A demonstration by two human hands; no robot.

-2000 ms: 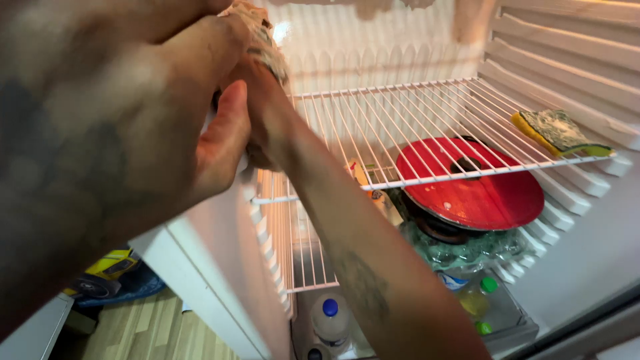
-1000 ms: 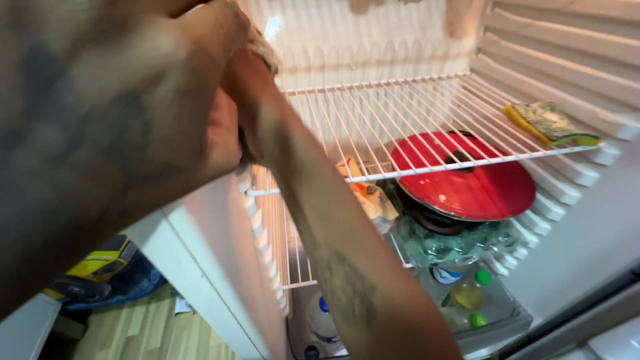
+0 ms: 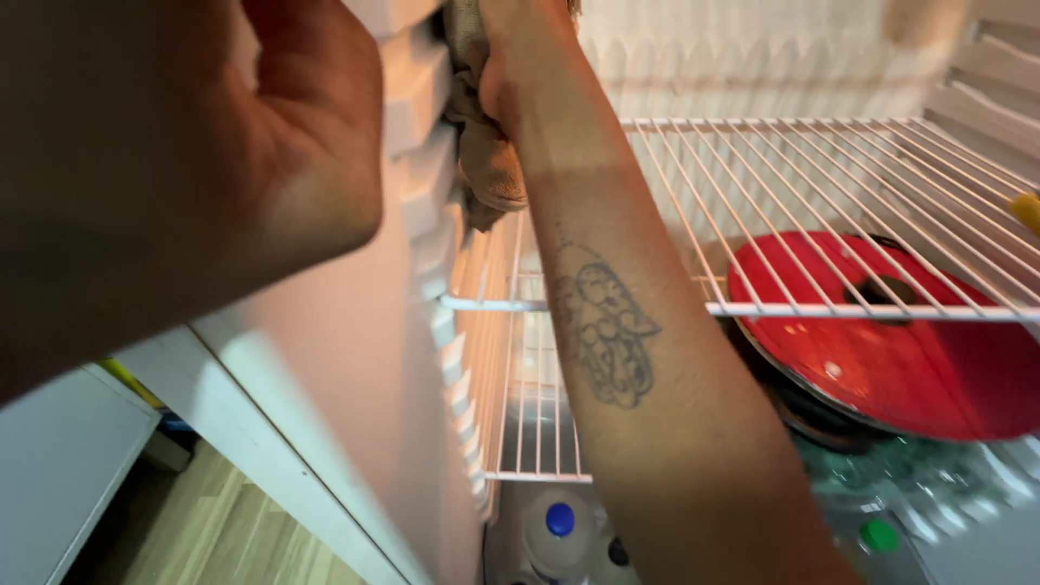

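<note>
My right forearm crosses the middle of the view, and my right hand [image 3: 516, 57] is at the top edge, cut off by the frame. It holds a crumpled brown cloth [image 3: 491, 166] against the ribbed left inner wall [image 3: 414, 122] of a refrigerator. At the upper left, close to the camera and blurred, is my left hand [image 3: 317, 138]; its fingers are mostly out of frame, so what it holds or touches is hidden. A white wire shelf [image 3: 796, 310] lies to the right of my right forearm.
Below the shelf sits a pan with a red lid [image 3: 877, 374], above a translucent green egg-carton-like tray [image 3: 902, 471]. A bottle with a blue cap [image 3: 560, 520] and a green cap [image 3: 880, 535] show at the bottom. Part of a yellow sponge [image 3: 1025, 211] lies at the right edge.
The view has moved closer to the left inner wall. More of the brown cloth shows under my right hand, and the sponge is now mostly out of view.
</note>
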